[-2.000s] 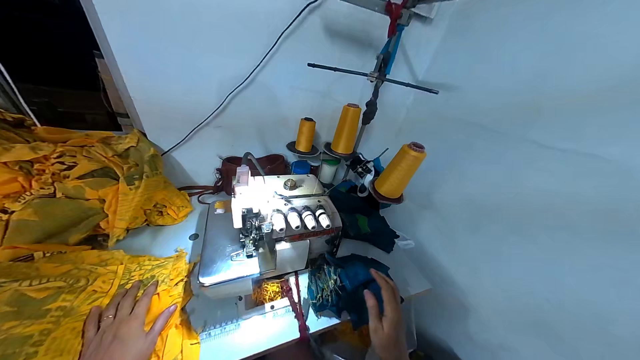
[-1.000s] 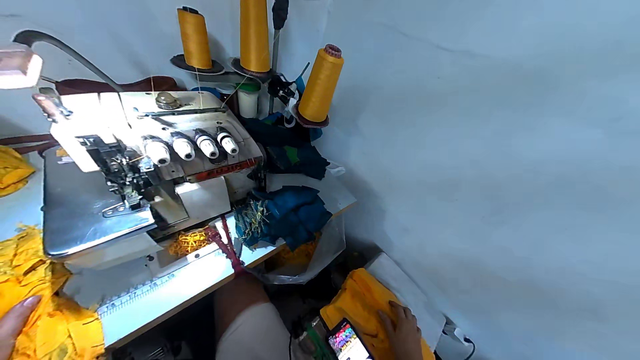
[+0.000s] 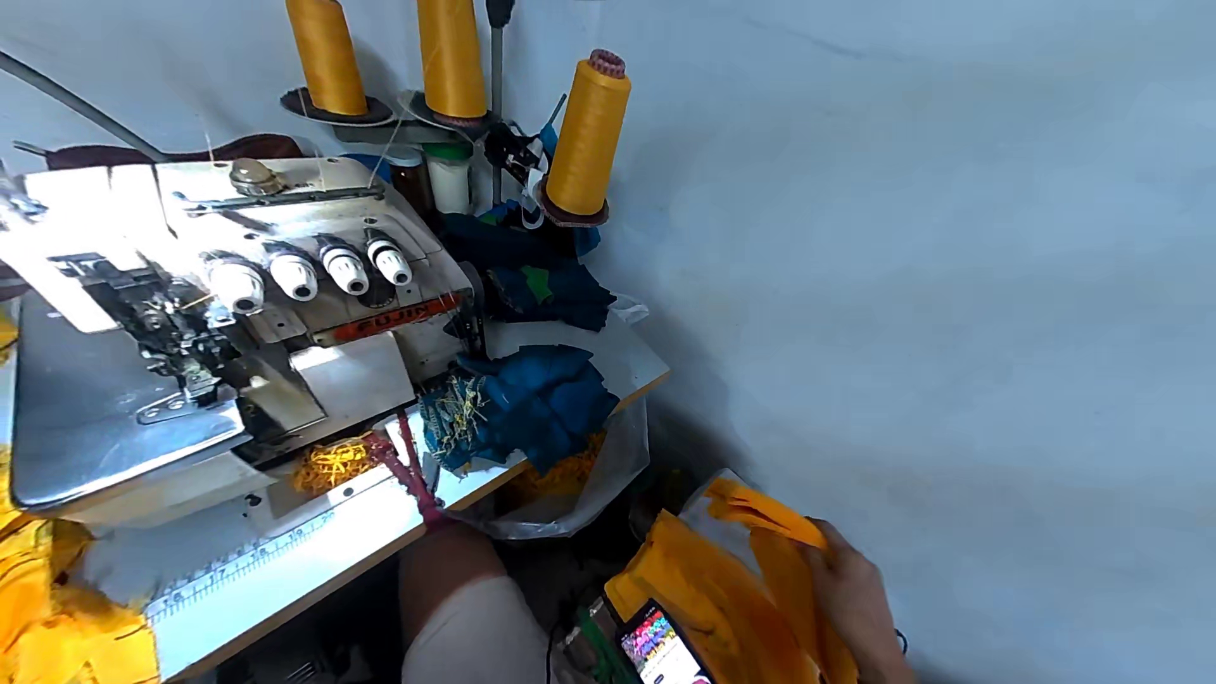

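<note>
At the lower right my right hand (image 3: 850,589) grips a folded edge of yellow-orange fabric (image 3: 703,589), which lies beside my leg with a smartphone (image 3: 660,646) against it. My left hand is out of the frame. A Fujin overlock sewing machine (image 3: 323,275) fills the left side, its presser foot (image 3: 195,385) over a metal bed plate. More yellow patterned fabric (image 3: 76,608) lies at the table's left front. Yellow thread cones (image 3: 589,133) stand behind the machine.
Dark teal fabric scraps (image 3: 541,399) lie on the table's right end. Below that edge hangs a clear plastic bag (image 3: 617,475) with orange scraps. A wall (image 3: 902,285) borders the right side. A measuring scale (image 3: 242,560) runs along the table front.
The view has swung right and down. My right hand, near the teal scraps two seconds ago, is now on the yellow-orange fabric and has lifted its edge. My left hand has left the view.
</note>
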